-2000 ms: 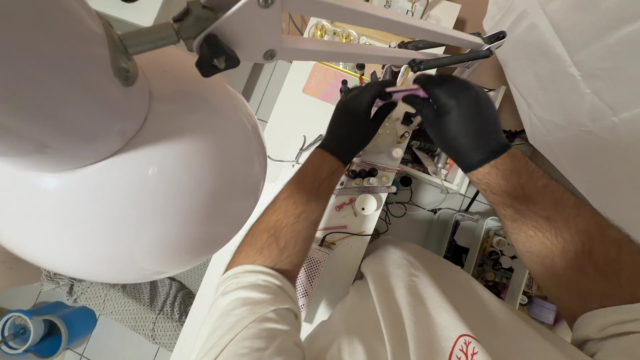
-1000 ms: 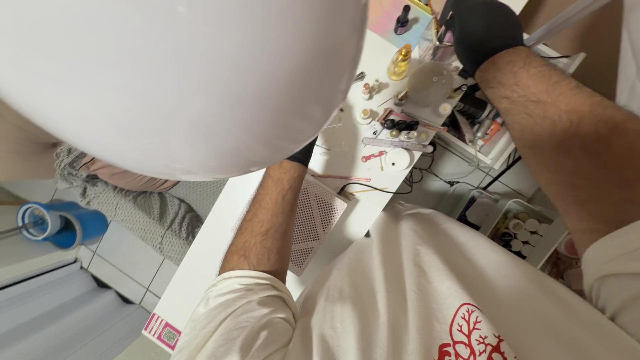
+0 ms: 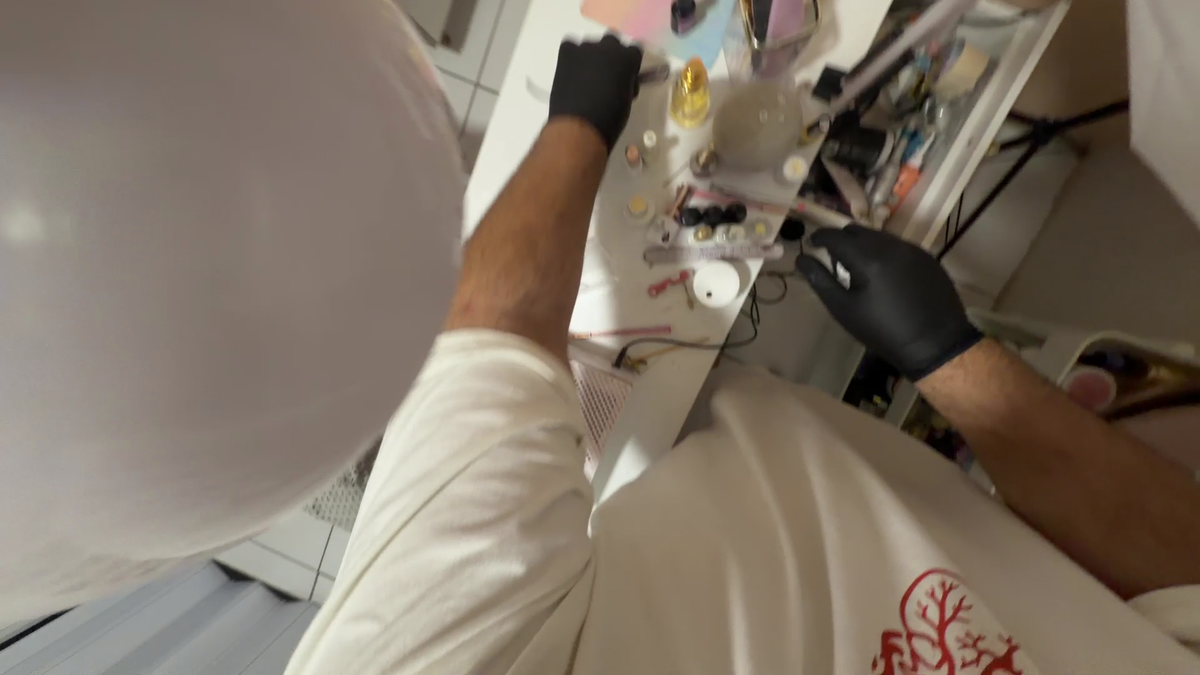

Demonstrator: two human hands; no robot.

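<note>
My left hand (image 3: 596, 86), in a black glove, is over the far left part of the white table (image 3: 511, 122). A dark, slim thing (image 3: 653, 73) sticks out at its right side, blurred; whether the fingers grip it is unclear. A bottle of yellow liquid (image 3: 691, 94) stands just to the right of it. My right hand (image 3: 891, 295), also gloved in black, hangs off the table's right edge, with thumb and forefinger curved around a small whitish thing (image 3: 843, 275). Near it on the table are a round white container (image 3: 716, 284), several small dark-capped bottles (image 3: 712, 217) and a pale strip-like bar (image 3: 712, 254).
A large white lamp head (image 3: 216, 281) fills the left side. At the upper right an open drawer (image 3: 980, 117) holds many small items. A dark cable (image 3: 689, 344) crosses the table's edge. A perforated pink-white panel (image 3: 605, 403) lies near my left sleeve. A clear round dish (image 3: 757, 122) stands mid-table.
My two hands, together around a pinkish thing two seconds ago, are now apart. My right hand has come down from the far end to beside the table. The view has shifted.
</note>
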